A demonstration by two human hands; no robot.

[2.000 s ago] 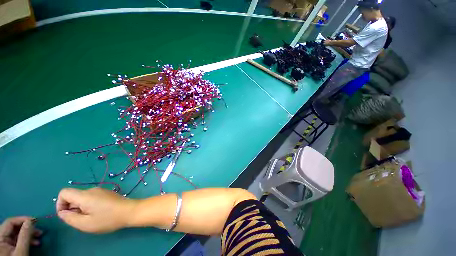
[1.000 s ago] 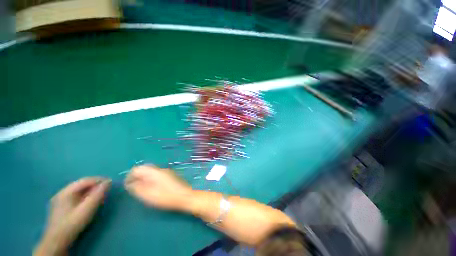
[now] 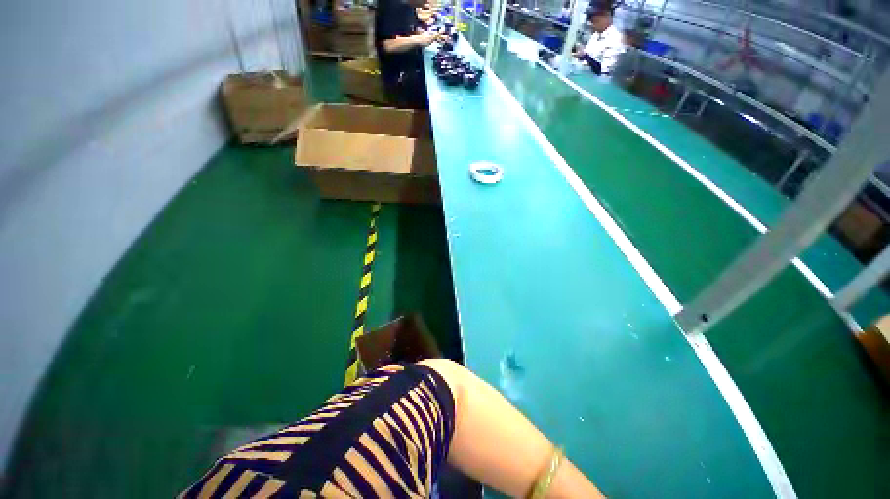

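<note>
My left forearm, in a striped sleeve with a yellowish bracelet, reaches over the bench edge at the bottom. My left hand is cut off by the bottom edge, so what it holds is hidden. My right hand is out of the picture. The blue-green bench (image 3: 517,263) runs away from me. A white tape roll (image 3: 486,172) lies flat on it, well beyond my arm. A small dark mark or scrap (image 3: 512,361) shows on the bench nearer to me.
Large open carton (image 3: 376,185) left of the bench, smaller open carton (image 3: 395,341) by my sleeve. Green conveyor belt (image 3: 625,185) and white post (image 3: 781,244) on the right. Black units (image 3: 457,70) lie at the far end near a person in black; another person in white sits across.
The view has swung left along the bench. The red lead pile, the white tag, the brown stick and both hands have left the picture. The tape roll and cartons have come into view.
</note>
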